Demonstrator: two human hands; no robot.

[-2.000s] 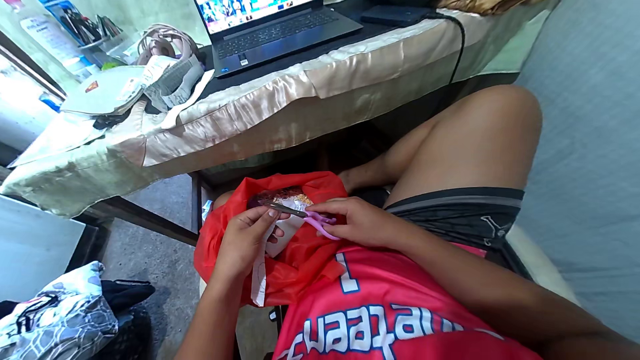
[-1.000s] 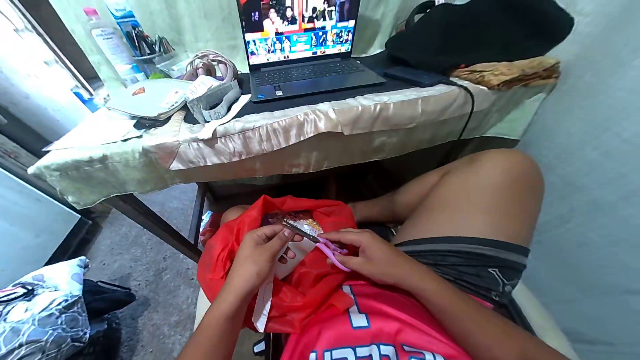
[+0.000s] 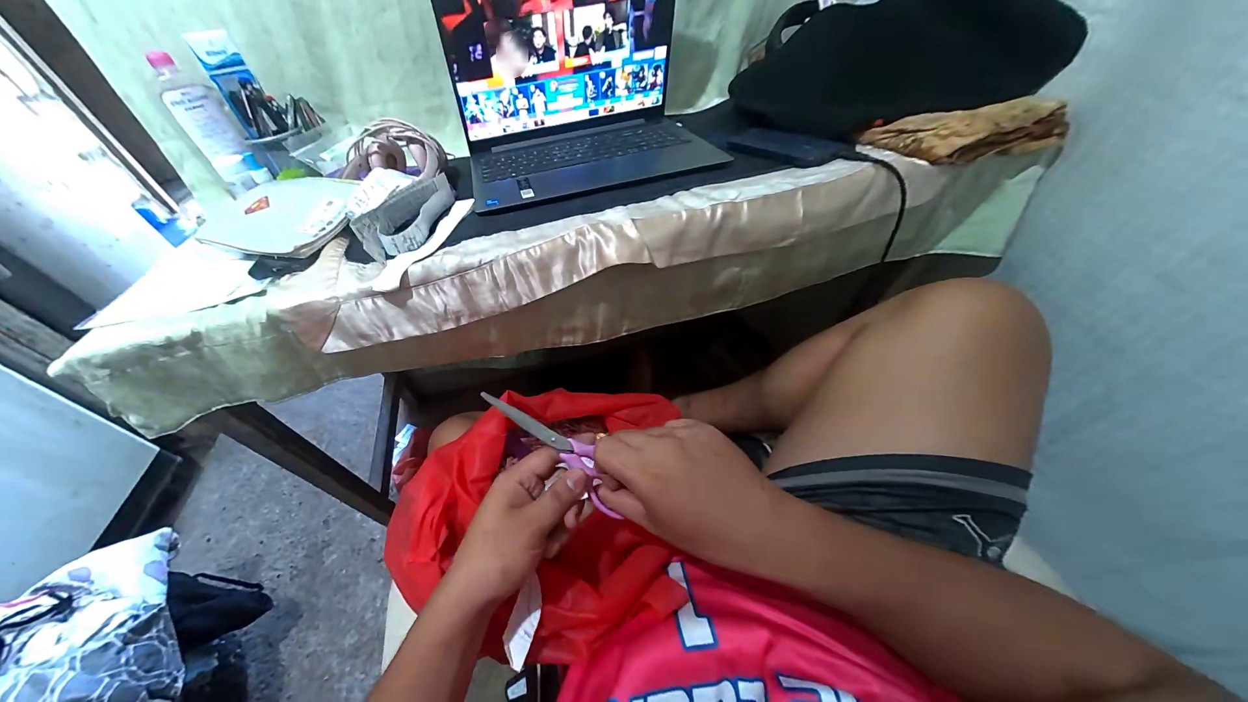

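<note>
A red bag (image 3: 444,531), seemingly of thin fabric, lies open on my lap with small items partly visible inside. Over it my right hand (image 3: 678,478) grips purple-handled scissors (image 3: 531,422), whose blades lie together and point up and left. Close beside the handles, my left hand (image 3: 522,512) has thumb and fingertips pinched together; whatever is between them is too small to make out. A white strip (image 3: 524,619) hangs below my left hand against the bag.
Ahead stands a cloth-covered table (image 3: 585,292) with a laptop (image 3: 585,161), a grey strap roll (image 3: 405,214), a pen holder (image 3: 283,136) and a black cloth item (image 3: 907,63). A patterned bag (image 3: 97,624) rests on the floor at left.
The scissors' blades, earlier at my left fingertips, now extend up and left past them. My right hand has come closer to my left. The view has tilted up since the first frame.
</note>
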